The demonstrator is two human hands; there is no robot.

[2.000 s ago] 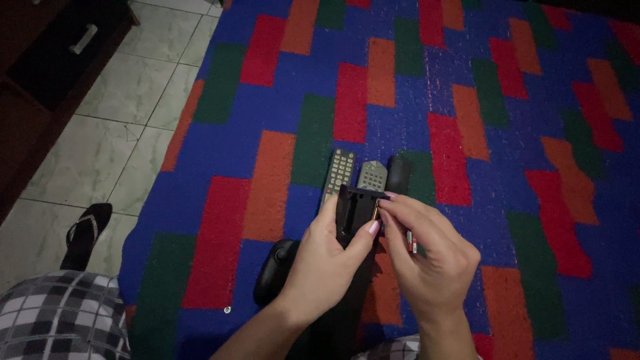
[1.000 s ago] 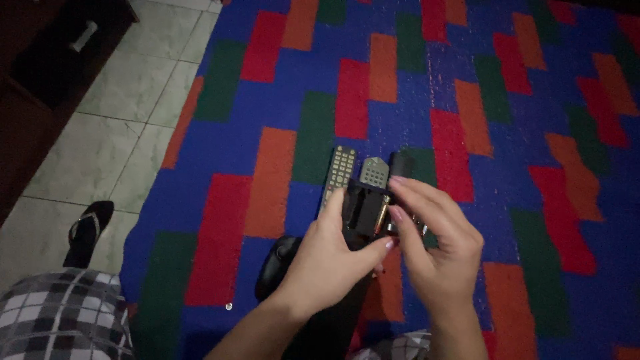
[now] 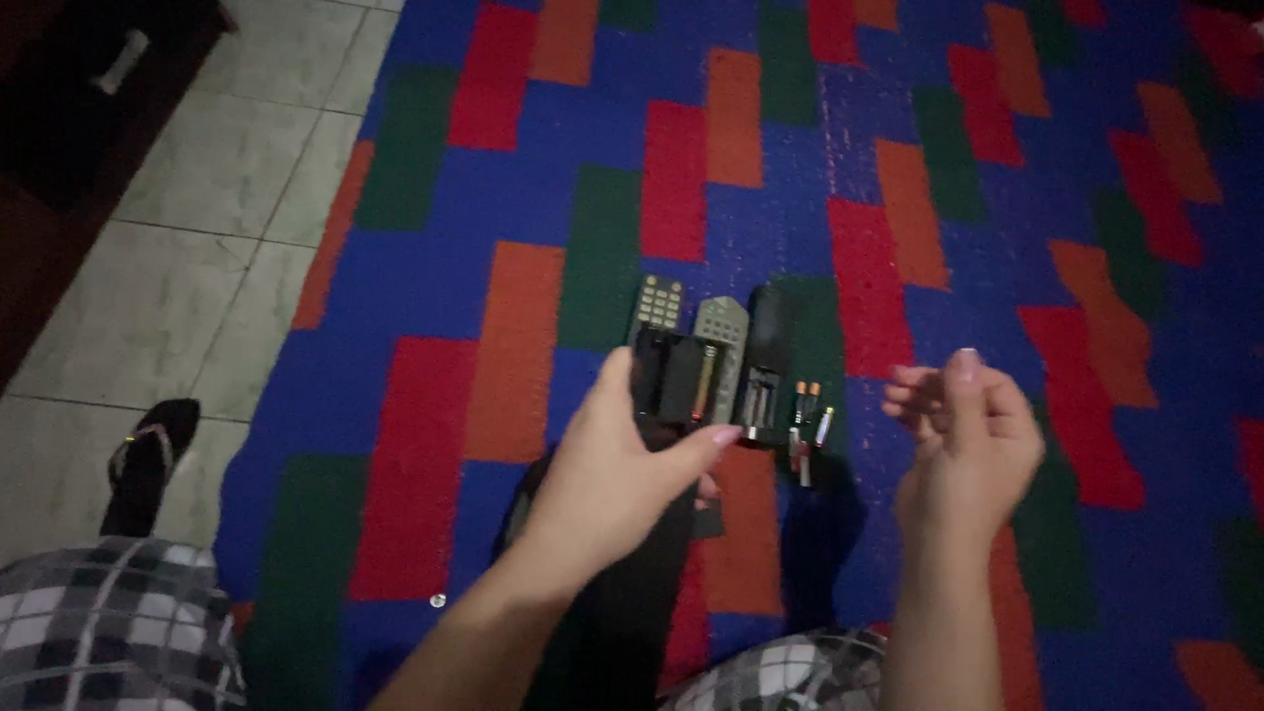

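Observation:
My left hand (image 3: 617,464) grips a black battery-powered device (image 3: 679,385) whose battery compartment faces up. One battery (image 3: 705,383) lies along its right side. Raised off to the right, my right hand (image 3: 968,434) has its fingers loosely curled, and no object shows in it. Behind the device lie a remote control with many buttons (image 3: 660,301) and a grey remote control (image 3: 724,318), both partly covered. Beside them is a black remote control (image 3: 767,326) with its battery compartment uncovered. Several small batteries (image 3: 807,403) rest on the cloth between that remote and my right hand.
A cloth (image 3: 691,178) with blue, red, orange and green blocks spreads under everything. A small round shiny thing (image 3: 438,600) lies at the lower left. Dark furniture with a handle (image 3: 120,61) and a flip-flop (image 3: 153,464) are at the left, over the tiled floor (image 3: 188,296).
My right hand has moved away from the device to the right, uncovering the batteries on the cloth. My left hand still holds the device.

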